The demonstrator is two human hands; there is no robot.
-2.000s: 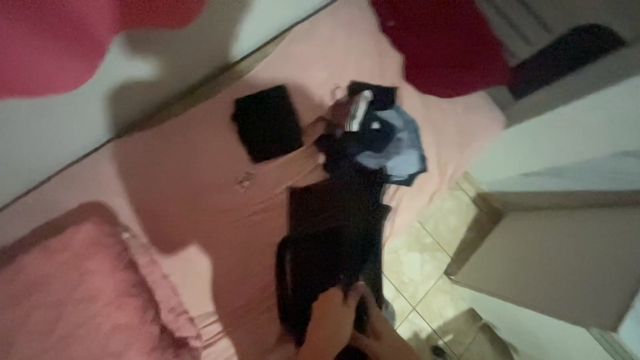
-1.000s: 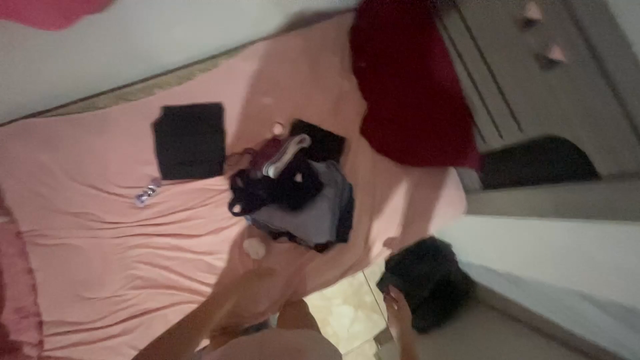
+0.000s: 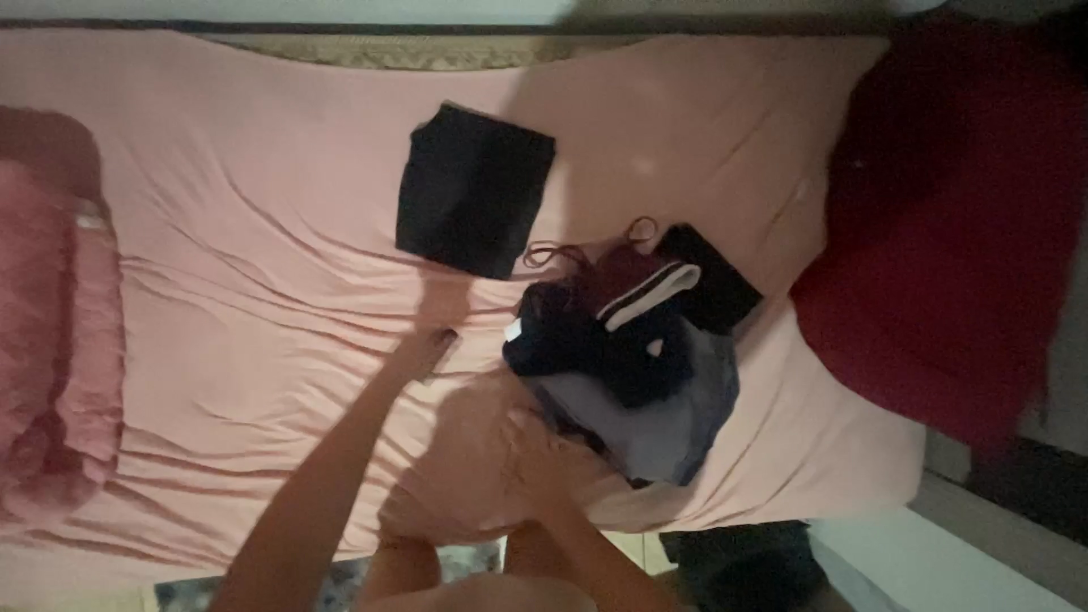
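My left hand [image 3: 425, 353] is over the pink sheet [image 3: 255, 357], below a folded black garment [image 3: 476, 191]. A small dark thing shows at its fingertips; whether it is gripped is unclear. My right hand [image 3: 540, 459], blurred, rests low on the sheet with its fingers apart, just left of a pile of clothes. In that pile are a grey-blue garment [image 3: 633, 433], a dark navy garment [image 3: 586, 353], a maroon piece with thin straps [image 3: 625, 272] and a black-and-white band [image 3: 650, 295]. A folded black cloth [image 3: 710, 276] lies against the pile's upper right.
A pink fluffy blanket or cushion [image 3: 64, 340] lies at the left end of the bed. Dark red fabric [image 3: 943, 246] covers the right end. Beyond the bed's near edge, a dark cloth bundle [image 3: 739, 561] is at the lower right, beside a pale panel [image 3: 901, 552].
My right hand has left the dark bundle beyond the bed edge and is now by the clothes pile. My left hand has moved up over the sheet. The view has turned.
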